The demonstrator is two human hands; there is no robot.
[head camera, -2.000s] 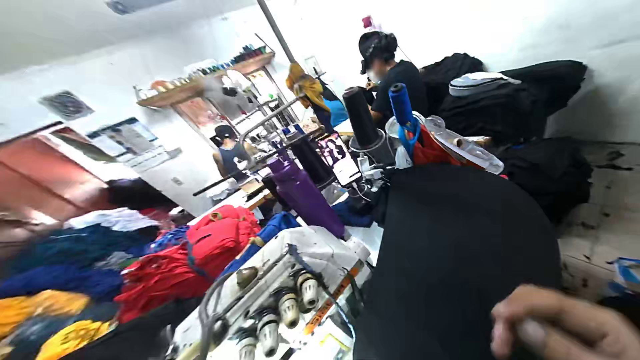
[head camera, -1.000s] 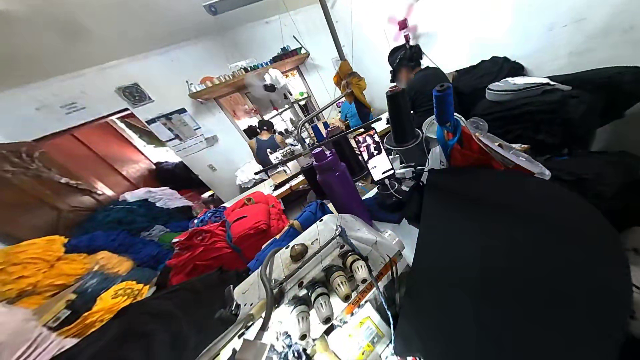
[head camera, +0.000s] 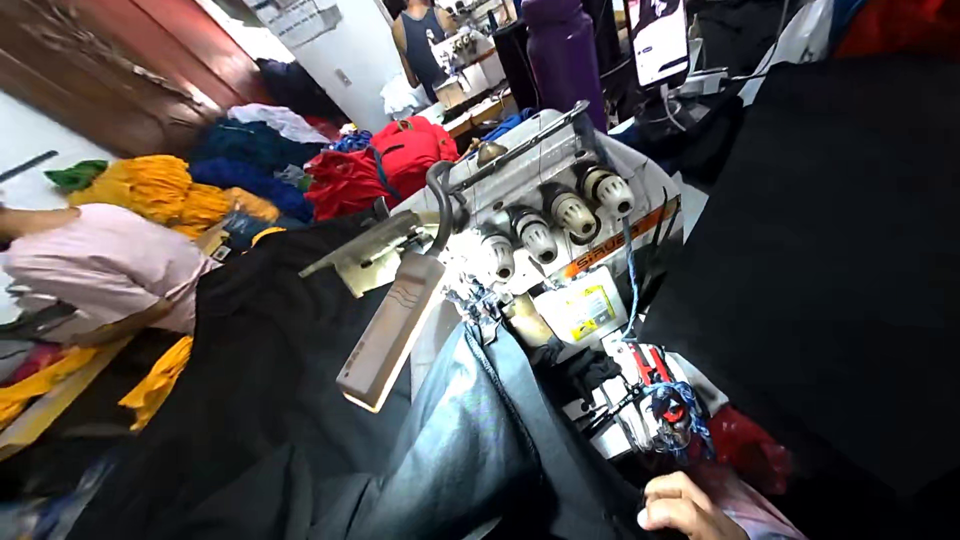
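At the bottom right my right hand [head camera: 686, 510] has its fingers curled at the edge of dark fabric [head camera: 480, 442]; whether it grips the cloth I cannot tell. The fabric, with a seam along it, runs up to the needle area of an overlock sewing machine [head camera: 517, 180]. Tension dials [head camera: 574, 214] line the machine's front. A lamp with a rectangular head [head camera: 394, 330] lights the needle area from the left. My left hand is not in view.
Black cloth [head camera: 810, 285] fills the right side. A purple bottle [head camera: 566, 60] and a phone [head camera: 658, 41] stand behind the machine. Red [head camera: 409, 157] and yellow [head camera: 161, 187] garments lie piled at the left. One person [head camera: 105, 262] is at the left, another [head camera: 422, 45] farther back.
The view has swung down and left toward the machine. My right hand, out of view one second ago, shows at the bottom beside the dark fabric. A person in pink shows more fully at the left.
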